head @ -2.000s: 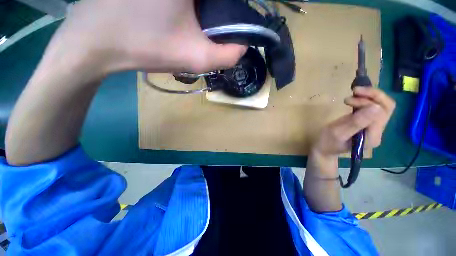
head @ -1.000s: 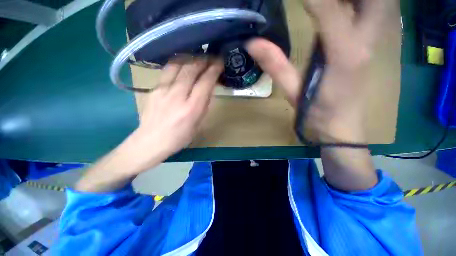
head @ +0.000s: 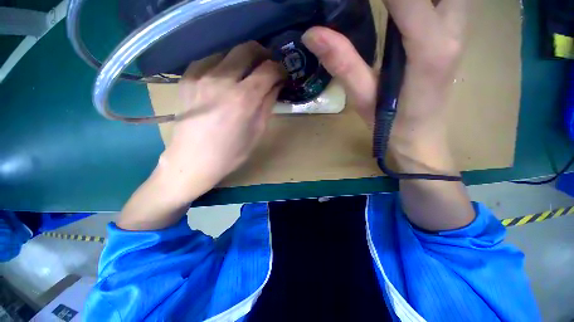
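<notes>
A round black ear cup housing [head: 301,85] lies inside up on a cream support block [head: 324,104]. Beside it and behind are the headset's large dark parts [head: 208,47] and its silver-grey headband hoop [head: 107,78]. My left hand [head: 220,107] is at the cup's left side with its fingertips on the rim; what they pinch is hidden. My right hand [head: 422,75] holds the soldering iron [head: 391,75] by its black handle, thumb stretched to the cup's upper right. The iron's tip is out of view past the top edge.
The tan cardboard mat [head: 466,126] lies on the green bench [head: 56,157]. A black block with a yellow patch [head: 562,45] is at the upper right. The iron's cord [head: 422,177] crosses my right wrist. A yellow-black floor stripe [head: 541,214] shows beyond the bench edge.
My left hand has come down from above to the cup's left side. My right hand with the iron has moved left to the cup. The headband hoop now sits larger at left.
</notes>
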